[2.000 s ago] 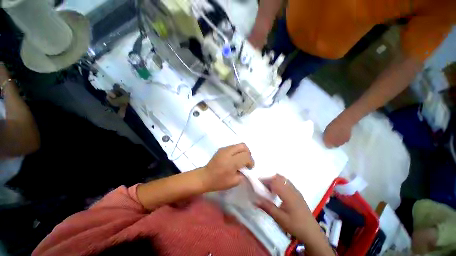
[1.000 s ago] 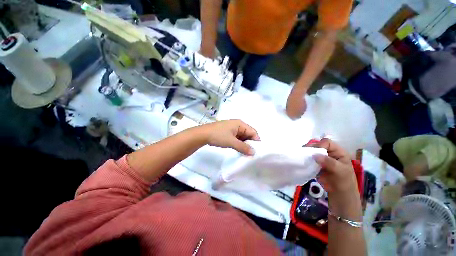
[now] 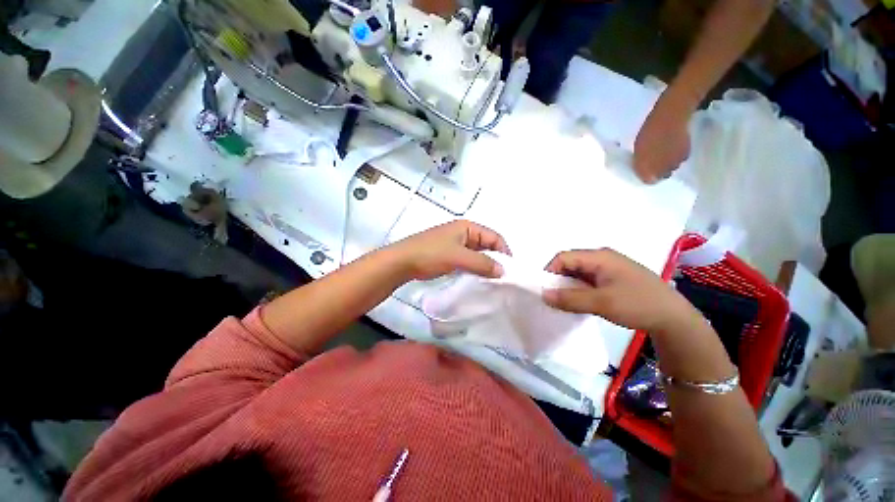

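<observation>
A thin white garment (image 3: 520,319) hangs between my two hands over the front part of the white sewing table. My left hand (image 3: 456,250) pinches its upper edge between thumb and fingers. My right hand (image 3: 604,284) pinches the same edge a short way to the right. The cloth between them is overexposed, so its fold or seam is hard to make out. The lower part of the cloth hangs loose towards my body.
A sewing machine (image 3: 422,69) stands beyond my hands. A red basket (image 3: 775,343) with dark items is at right. Another person's hand (image 3: 662,142) rests on the table by a white cloth pile (image 3: 761,186). A thread cone (image 3: 34,113) is at left, a fan (image 3: 864,441) at lower right.
My hands were close together, then spread wide with the garment, and are now nearer each other again along its edge. The view has shifted, and the other person's hand stays on the table.
</observation>
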